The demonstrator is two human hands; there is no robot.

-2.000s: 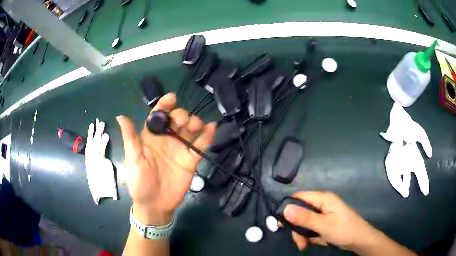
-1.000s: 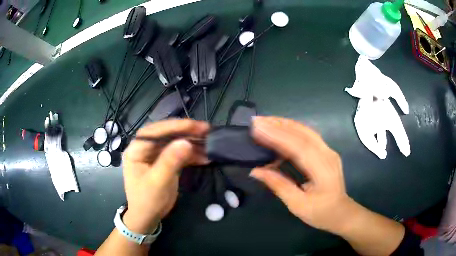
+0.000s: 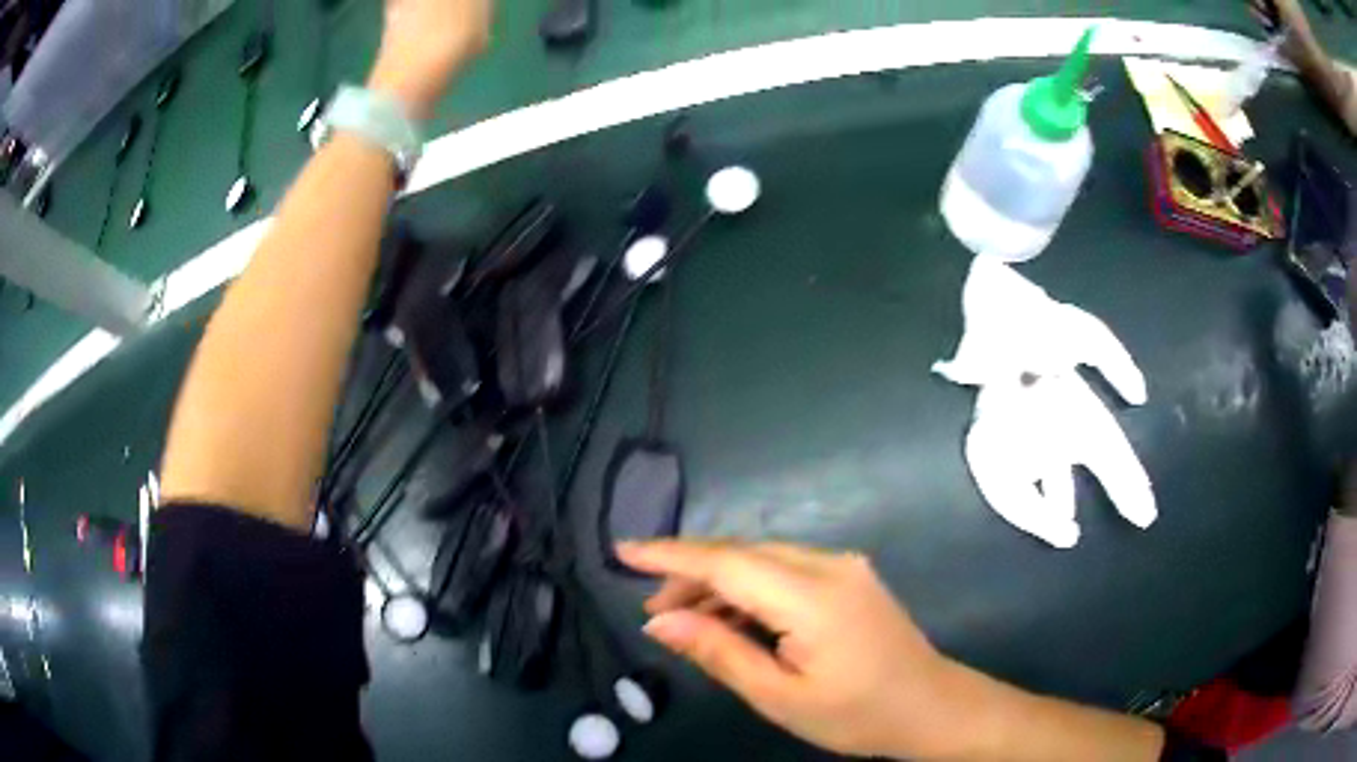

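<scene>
Several black gooseneck lamp units lie piled on the dark green mat, with black bodies (image 3: 531, 340), thin stems and round white heads (image 3: 731, 189). My left hand (image 3: 435, 33) reaches over the white strip to the conveyor; it is cut off by the top edge, so what it holds cannot be told. My right hand (image 3: 811, 640) is at the lower middle, fingers apart and empty, its index fingertip at the lower end of one black body (image 3: 646, 499) that lies flat on the mat.
A squeeze bottle (image 3: 1018, 167) stands upper right, above a white glove (image 3: 1049, 402). A red and yellow tin (image 3: 1213, 189) and black phone-like thing (image 3: 1322, 223) lie further right. Lamp units lie on the green conveyor (image 3: 833, 33). A metal post (image 3: 75, 268) stands left. Another person's arm shows top right.
My hands held a black body between them; now they are apart. My left arm has stretched up to the conveyor. My right hand is empty, beside a body on the mat. The view has shifted.
</scene>
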